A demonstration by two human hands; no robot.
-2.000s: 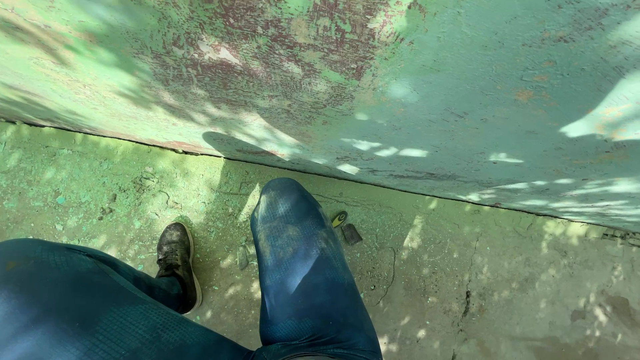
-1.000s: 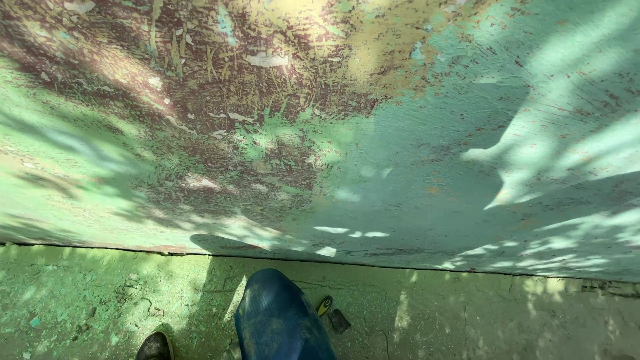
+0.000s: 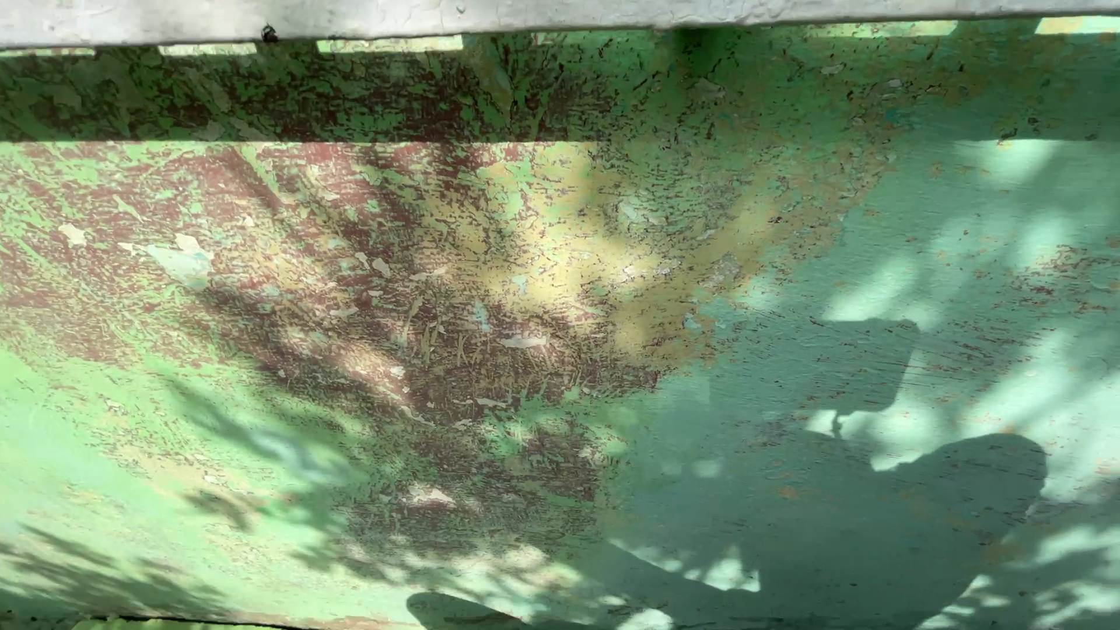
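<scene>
Neither my left hand nor my right hand shows in the head view. A wall with worn, peeling paint (image 3: pixel 525 341) fills most of it, green on the left, blue-green on the right, with dark red and yellowish layers bared in the middle. Small pale chipped patches (image 3: pixel 179 261) dot the worn part. A shadow with rounded and squarish outlines (image 3: pixel 875 507) falls on the lower right of the wall.
A whitish ledge (image 3: pixel 560 16) runs along the top of the wall and casts a dark band beneath it. At the lower left a strip of the green ground (image 3: pixel 131 625) meets the foot of the wall.
The view has tilted up the wall, bringing in the pale ledge. My legs, the shoe and the small objects on the ground, seen earlier, are out of view.
</scene>
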